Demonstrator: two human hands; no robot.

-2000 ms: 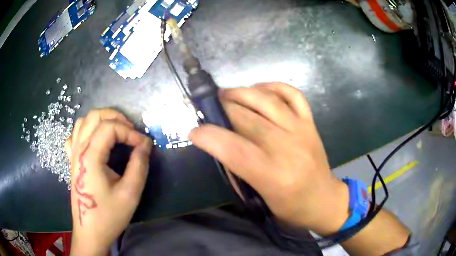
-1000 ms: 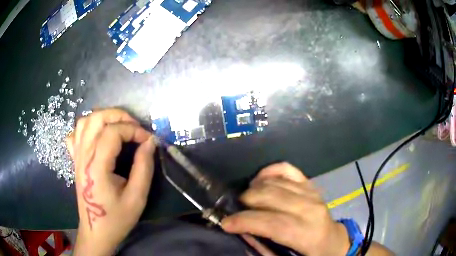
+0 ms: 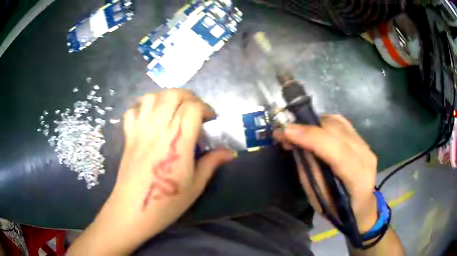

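A blue circuit board (image 3: pixel 258 131) with a silver shield and white glare lies on the dark green mat in front of me. My left hand (image 3: pixel 168 135) spans the board's left part, thumb at the near edge and fingers at the far side, gripping it. My right hand (image 3: pixel 333 160) holds a black soldering iron (image 3: pixel 305 107), its pale barrel pointing up and away beyond the board. The barrel and feed tube are blurred. The right fingertips are at the board's right end; whether they touch it is unclear. A heap of small clear-silver components (image 3: pixel 80 142) lies left of my left hand.
Overlapping blue boards (image 3: pixel 188 47) lie at the far middle, another board (image 3: pixel 97 25) at the far left. A pale spool with an orange-red band (image 3: pixel 393 45) and a dark ringed grille (image 3: pixel 358 12) are at the upper right. Black cables run down the right side.
My left hand has moved right from beside the heap onto the board, its pinch opened around it. The iron has swung from the left fingertips up and right, beyond the board's right end.
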